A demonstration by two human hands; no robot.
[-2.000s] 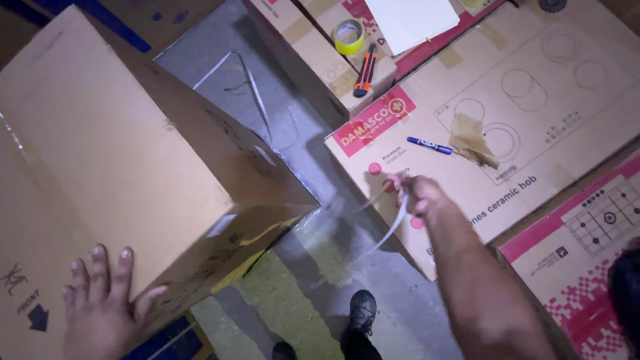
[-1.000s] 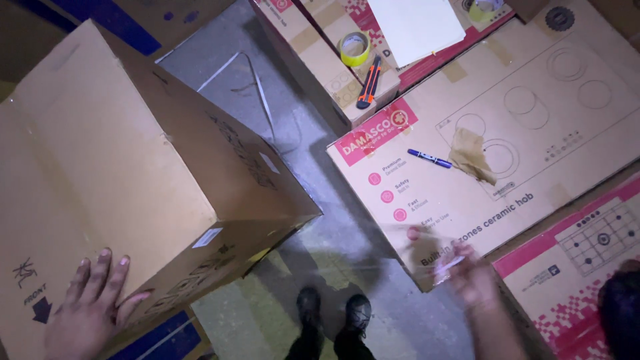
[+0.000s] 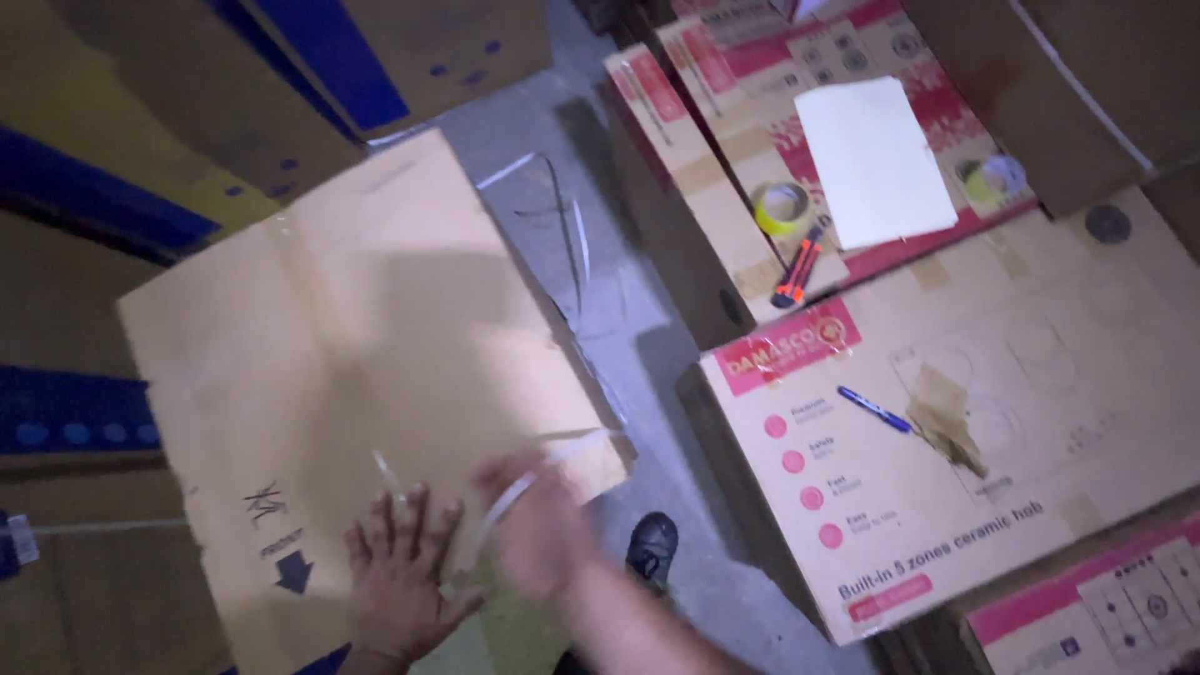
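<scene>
My left hand [image 3: 403, 572] lies with spread fingers on a large cardboard carton [image 3: 356, 309] that bears a printed arrow and handwriting. Just right of it, over the carton's near right corner, my right hand [image 3: 539, 525] is blurred; its fingers are closed on a thin white strap [image 3: 511, 497]. A band of the same pale kind runs toward the carton's corner. To the right, a blue marker [image 3: 874, 410] and a crumpled piece of brown tape [image 3: 942, 417] lie on a ceramic hob box [image 3: 900, 562].
Beyond the hob box, more boxes hold a yellow tape roll [image 3: 783, 208], an orange and black utility knife [image 3: 799, 267], white paper [image 3: 872, 164] and another roll [image 3: 996, 180]. Loose strapping [image 3: 577, 225] lies on the grey floor. A black shoe [image 3: 652, 548] stands between the boxes. Cartons line the left.
My right hand has moved left with the strap, from beside the hob box to over the large carton. The carton has tipped, so its printed side face no longer shows. My left hand stays on it.
</scene>
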